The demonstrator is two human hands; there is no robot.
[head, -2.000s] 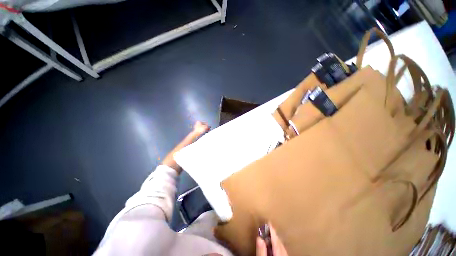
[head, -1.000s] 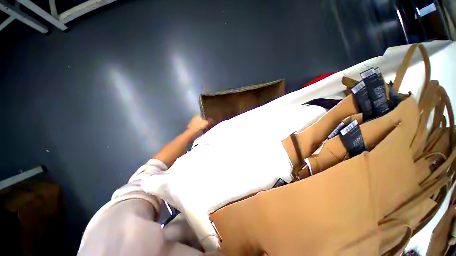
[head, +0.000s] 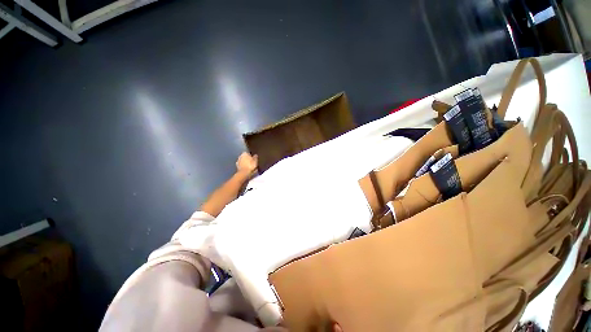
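Note:
My left hand (head: 246,165) reaches past the table's near edge, with its fingers closed on the near corner of a brown open box (head: 301,133) low beside the table. Of my right hand, only a small bit of fingertip (head: 336,327) shows at the bottom edge; the rest is hidden or cut off, and no snips show. Tan bag panels (head: 402,266) lie overlapping on the white tabletop (head: 304,201). Black labels with white print (head: 478,117) show near the panels' far side, and another label (head: 446,176) lies nearer.
Several tangled tan handles (head: 564,142) stand off the panels at the right. A small red thing (head: 405,104) shows behind the table's far edge. A white frame (head: 71,27) is at the upper left. A brown box-like object (head: 39,275) stands on the floor at the lower left.
The view has swung, and more of the open box shows beside the table. The box has shifted left together with my left hand. My right hand and the snips have mostly dropped out of view.

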